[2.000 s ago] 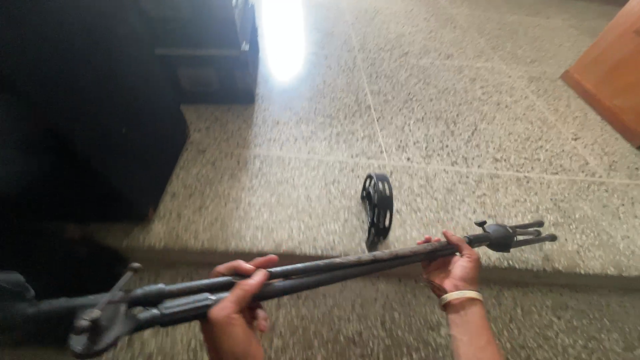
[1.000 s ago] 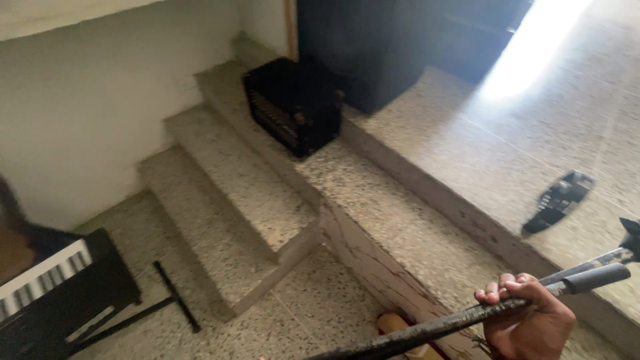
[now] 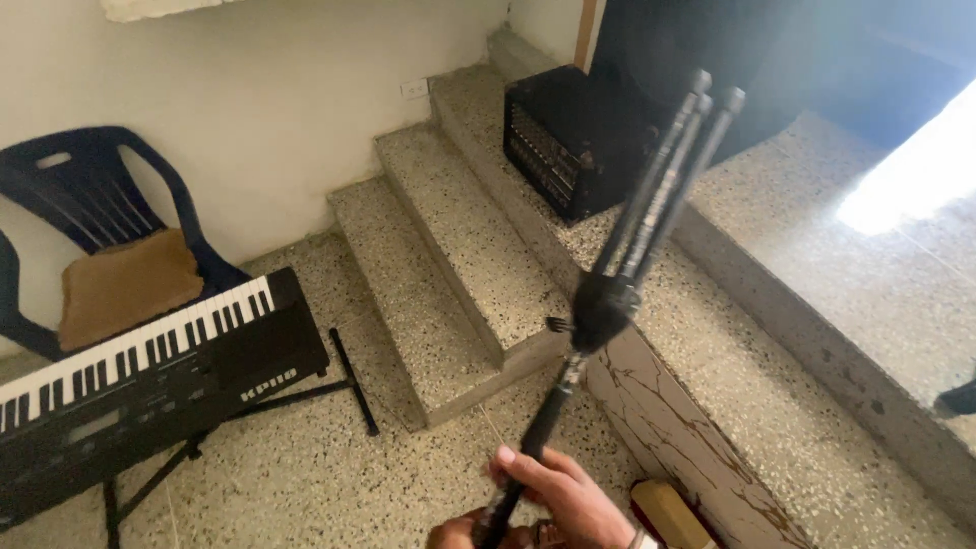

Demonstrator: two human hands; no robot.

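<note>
A black folded tripod stand (image 3: 602,309), its metal worn in places, rises at a slant from the bottom centre with its three legs together and pointing up and away. My right hand (image 3: 568,492) is closed around its dark tube, the thumb lying along it. Lower down, at the bottom edge, my left hand (image 3: 454,532) grips the same tube and is partly cut off by the frame. The stand's lower end is out of view. Behind the legs, a black amplifier or mixer box (image 3: 572,145) with rows of controls sits on a step.
Speckled stone steps (image 3: 457,252) climb beside a pale wall. An electronic keyboard (image 3: 252,343) on a black stand (image 3: 354,381) is at left, near a dark plastic chair (image 3: 76,183) with a brown cushion (image 3: 130,282). A yellowish object (image 3: 663,511) lies low by the patterned riser.
The stand has swung from lying across the view to pointing up and away, and both hands are now close together on it. The view has turned left towards the stairs and keyboard.
</note>
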